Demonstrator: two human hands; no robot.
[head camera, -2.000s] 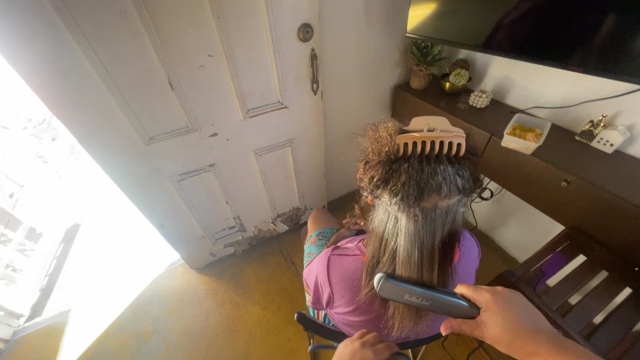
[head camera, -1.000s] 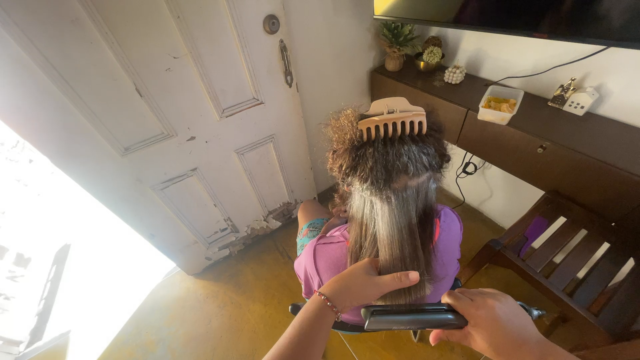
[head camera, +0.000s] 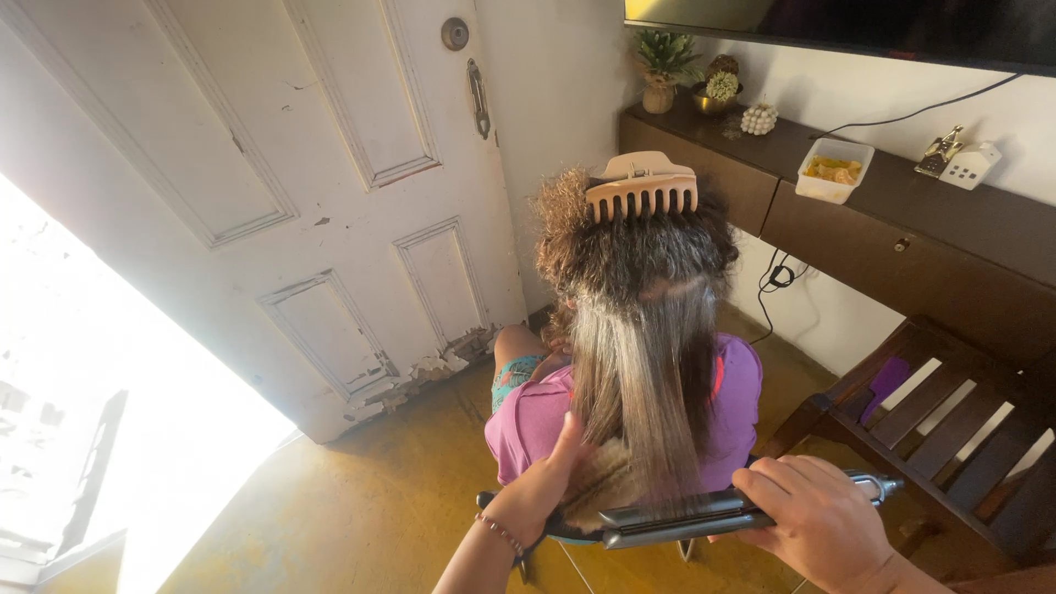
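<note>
A seated person in a purple top (head camera: 528, 429) faces away, with straight lower hair (head camera: 639, 371) hanging down the back. A beige claw clip (head camera: 643, 186) holds the curlier upper hair on top of the head. My right hand (head camera: 813, 516) grips a dark hair straightener (head camera: 685, 518), whose plates lie at the ends of the hair; whether they press on it is unclear. My left hand (head camera: 544, 487), with a beaded bracelet at the wrist, is at the left side of the hair, thumb up, its fingers partly hidden behind the strands; what they hold cannot be told.
A worn white door (head camera: 346, 198) stands at the left beside bright daylight. At the right are a dark wall shelf (head camera: 907, 223) with a plastic food container (head camera: 833, 169) and ornaments, and a slatted wooden chair (head camera: 932, 412) bearing a purple object (head camera: 885, 384).
The straightener was across the hair mid-back two seconds ago and is now at the ends. My left hand, flat over the hair one second ago, has moved to its left side.
</note>
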